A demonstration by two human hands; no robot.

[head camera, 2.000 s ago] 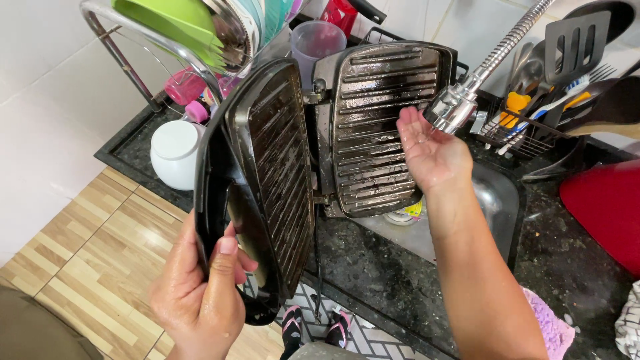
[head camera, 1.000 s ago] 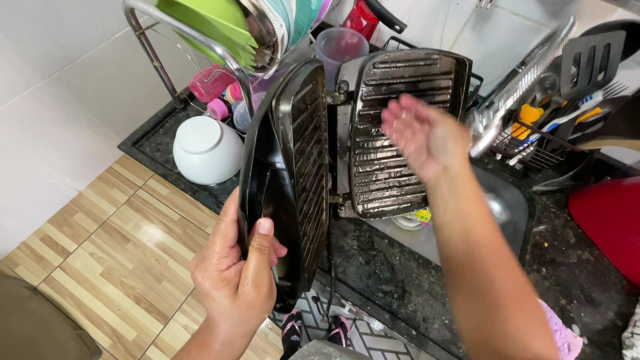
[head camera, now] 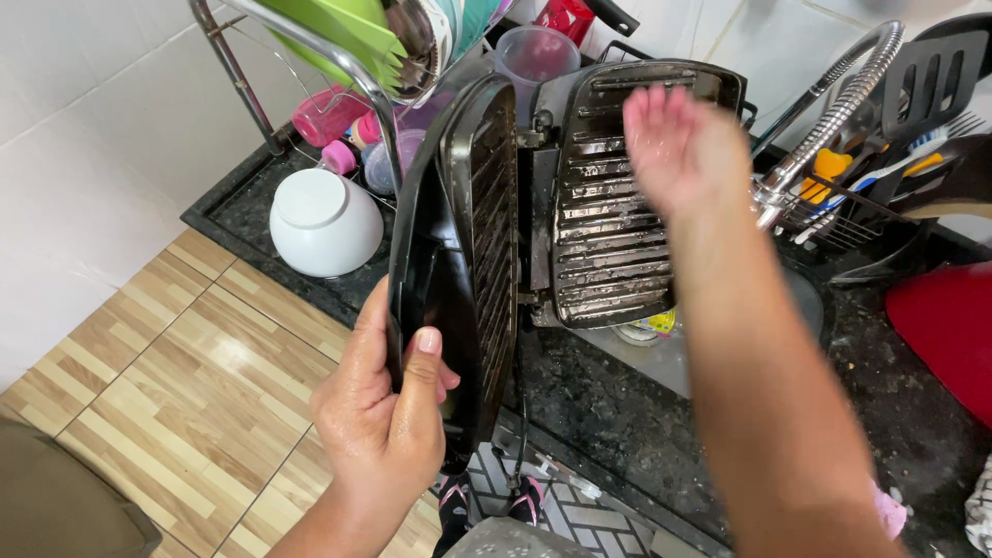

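A wet black electric contact grill stands opened over the counter and sink, its two ribbed plates joined by a hinge. My left hand (head camera: pixel 387 411) grips the rim of the grill's lid (head camera: pixel 434 287), thumb on the inner side. Blurred by motion, my right hand (head camera: pixel 670 147) is over the upper part of the other ribbed plate (head camera: pixel 612 232), fingers extended and holding nothing; whether it touches the plate cannot be told. Just right of that wrist is the flexible metal faucet (head camera: pixel 814 132). The grill's cord hangs below the hinge side.
A dish rack (head camera: pixel 341 62) with green and teal dishes stands at upper left, above an upturned white bowl (head camera: pixel 325 225) and pink bottles. At right are a wire utensil basket (head camera: pixel 845 221) and a red object (head camera: pixel 945 333). The sink (head camera: pixel 802 302) lies partly behind my right forearm.
My right hand has gone from beside the faucet head, palm up, to over the ribbed plate. My left hand keeps its hold on the lid. The view has shifted somewhat.
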